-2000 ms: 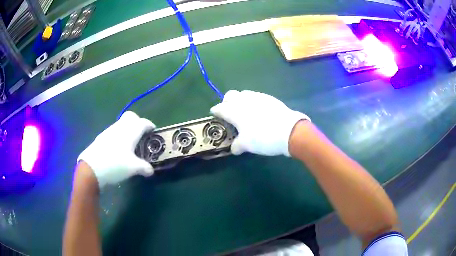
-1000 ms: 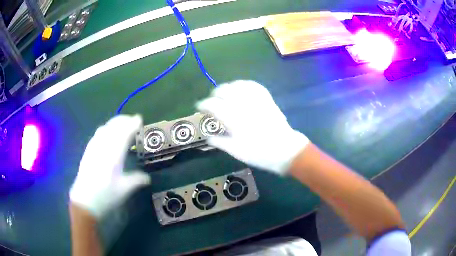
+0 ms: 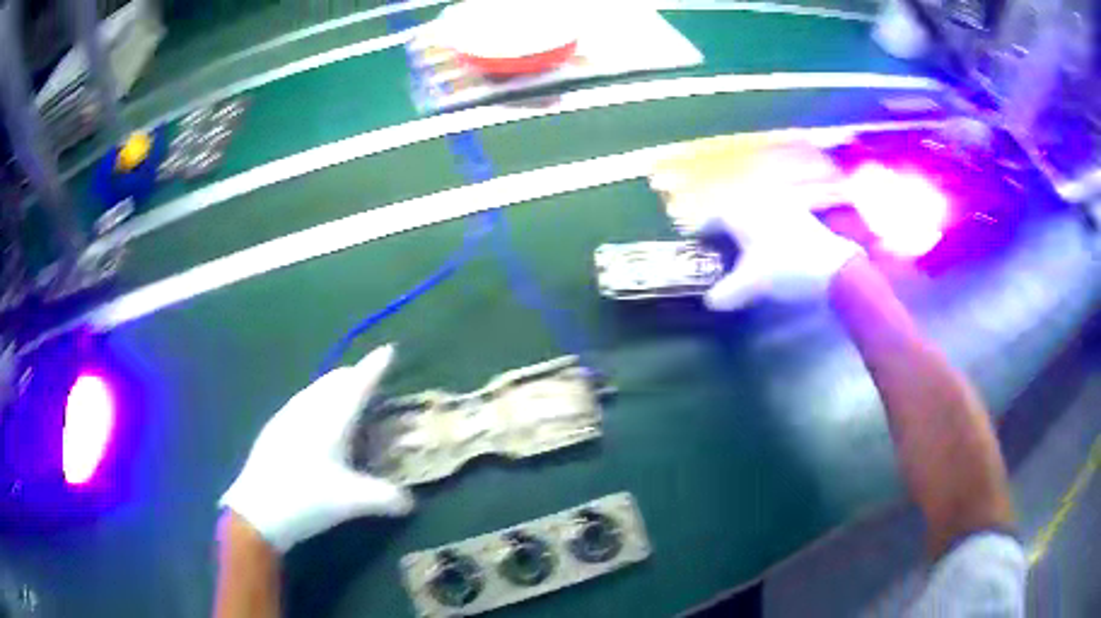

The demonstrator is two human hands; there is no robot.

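My right hand (image 3: pixel 791 256), in a white glove and blurred, grips the right end of a three-station jig plate (image 3: pixel 652 269) near the right lamp. My left hand (image 3: pixel 316 453), also gloved, has thumb and fingers apart around the left end of the waisted pneumatic base fixture (image 3: pixel 501 419); whether it touches the fixture is unclear. The fixture has no ringed plate on it. The open jig plate (image 3: pixel 528 558), with three dark round openings, lies nearest me in front of the fixture.
Glaring lamps stand left (image 3: pixel 87 429) and right (image 3: pixel 899 208). A tan-yellow pack (image 3: pixel 737 172) lies by the right lamp. Blue tubing (image 3: pixel 411 298) runs to the fixture. A red-and-white round item (image 3: pixel 517 51) is on a white tray (image 3: pixel 658 42) at the back. Metal strips (image 3: pixel 302 248) cross the bench.
The ringed plate has left the fixture, and my right hand now holds a three-station plate farther back and right. My left hand stays beside the fixture. The view has shifted, bringing the back tray into sight.
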